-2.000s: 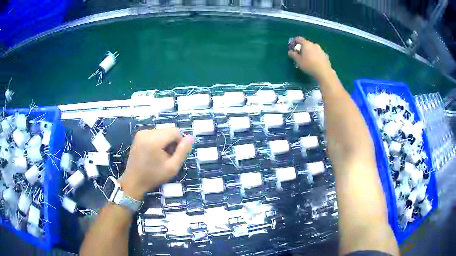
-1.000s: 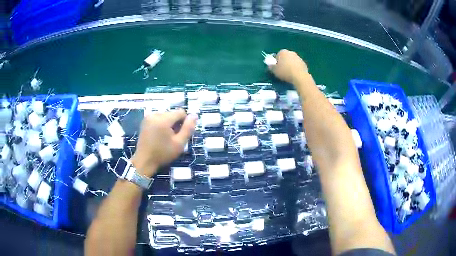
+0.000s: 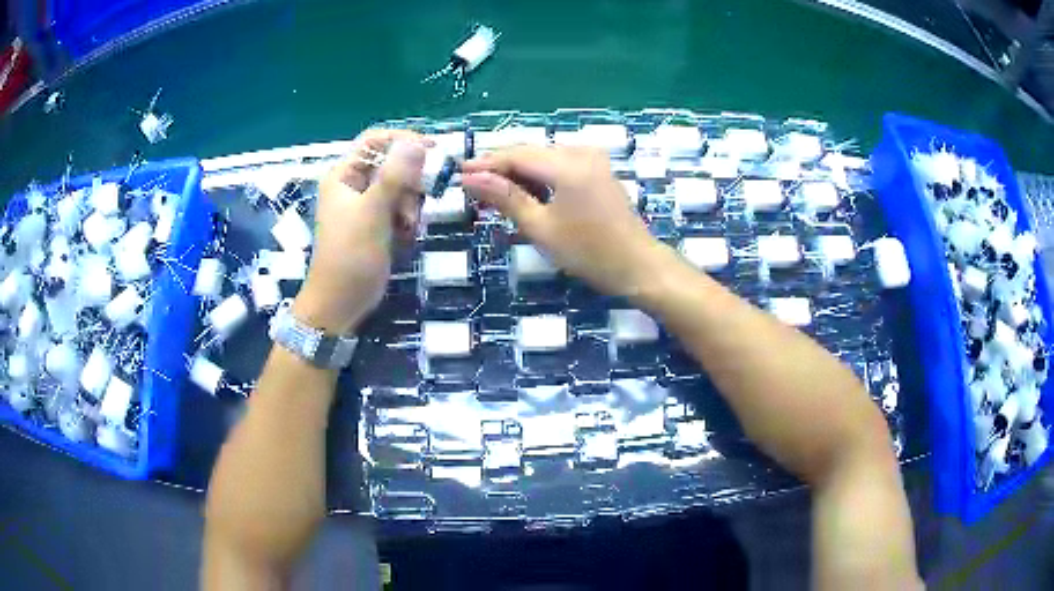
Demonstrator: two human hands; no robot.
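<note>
My left hand point(image 3: 368, 219), with a watch on the wrist, holds a white wired component point(image 3: 437, 169) with a dark part above the tray's upper left. My right hand point(image 3: 566, 208) is beside it, its thumb and fingertips pinched at the component's dark end. The clear blister tray point(image 3: 520, 444) lies below both hands. White blocks sit in rows in its upper pockets; the near pockets are empty and shine with glare. My hands and right forearm hide some pockets.
A blue left bin point(image 3: 173, 312) is heaped with white blocks. Loose components point(image 3: 227, 314) lie between it and the tray. A blue right bin point(image 3: 925, 300) holds blocks with dark parts. The green conveyor point(image 3: 289, 87) beyond carries a component point(image 3: 474, 49). A plain white block point(image 3: 891, 263) lies at the tray's right.
My right hand has come back from the conveyor to meet my left hand above the tray. A white component now shows between them. The whole view has shifted.
</note>
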